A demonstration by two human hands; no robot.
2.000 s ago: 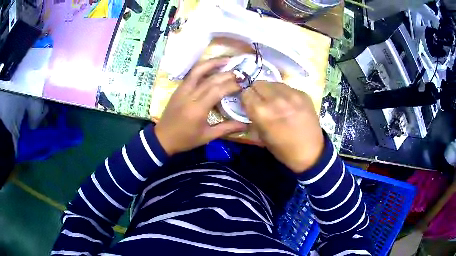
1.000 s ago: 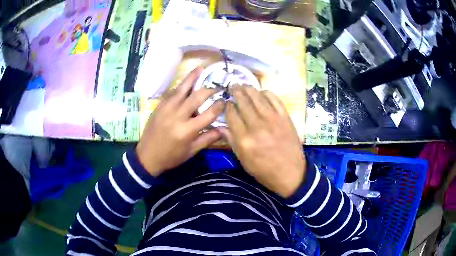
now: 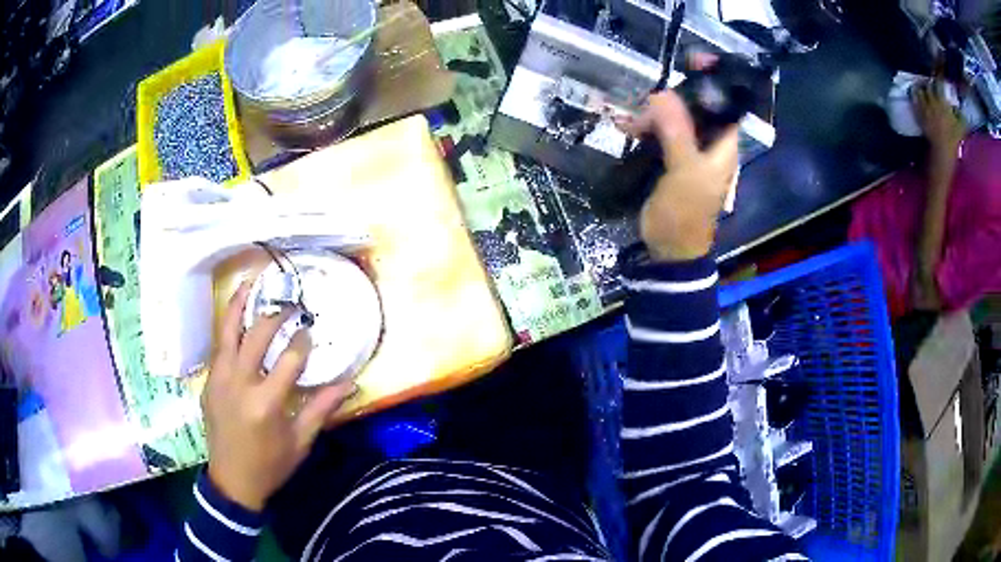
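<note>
A white round plate (image 3: 349, 318) lies by the white housing (image 3: 176, 288) on the cream-yellow work pad (image 3: 439, 263). Dark wires run to a small silvery fitting (image 3: 277, 288) on the plate. My left hand (image 3: 258, 412) holds the plate at its lower left, fingertips on the fitting and thumb at the near edge. My right hand (image 3: 689, 181) is away at the bench's right, blurred, its fingers around the black electric screwdriver (image 3: 724, 93) above the metal fixture (image 3: 571, 82). The screwdriver's bit cannot be told clearly.
A yellow tray (image 3: 143, 132) of small screws and a clear round tub (image 3: 313, 104) with a pale stick stand beyond the pad. A blue crate (image 3: 856, 373) with white units is at right. Another person's arm (image 3: 935, 209) reaches in at far right.
My right hand has left the plate and moved up and right to the black screwdriver. My left hand stays on the plate. The view has turned, bringing the tray and tub into sight.
</note>
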